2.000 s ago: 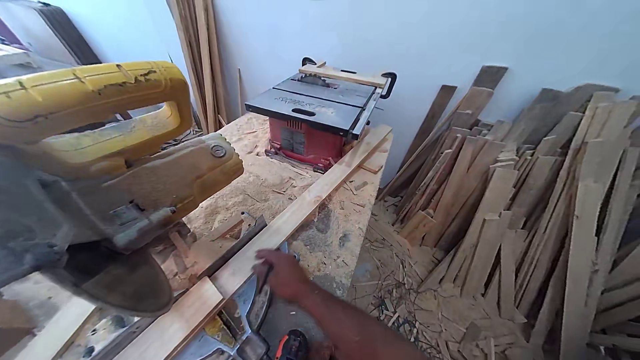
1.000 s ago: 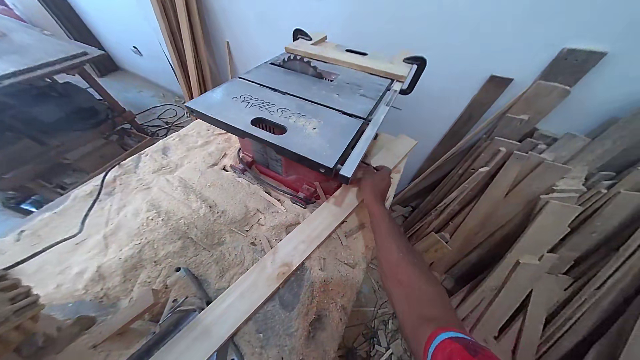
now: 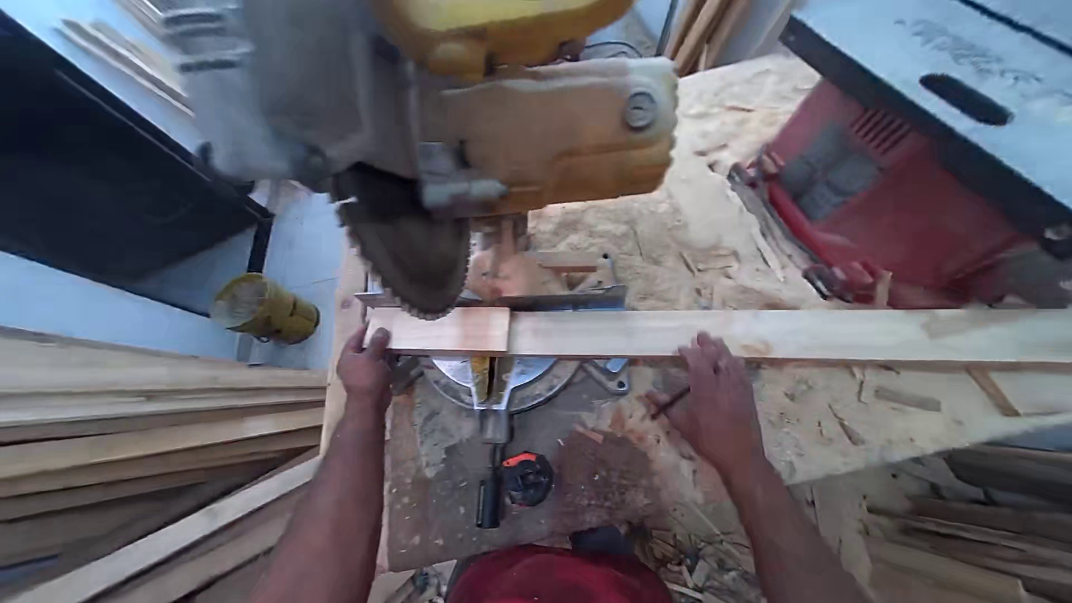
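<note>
A long pale wooden board [image 3: 821,333] lies across the base of a miter saw [image 3: 536,126], along its metal fence [image 3: 569,299]. A short wooden piece [image 3: 452,328] rests on the board's left part, under the raised circular blade [image 3: 410,243]. My left hand [image 3: 366,360] grips the left end of the short piece, thumb on its face; what its fingers hold beneath is hidden. My right hand [image 3: 716,394] touches the long board's near edge, fingertips on top, with a thin dark pencil-like stick [image 3: 670,402] held by the thumb side.
A tape measure [image 3: 528,479] lies by the saw's front handle [image 3: 488,498]. At the right stands a red table saw [image 3: 888,184]. Sawdust and offcuts cover the workbench [image 3: 670,243]. Stacked boards [image 3: 159,419] are at the left, with a yellow bucket [image 3: 266,308] behind them.
My right hand has moved from the board's far end by the table saw back near the miter saw. My left hand has come into view. The view has swung strongly left and down.
</note>
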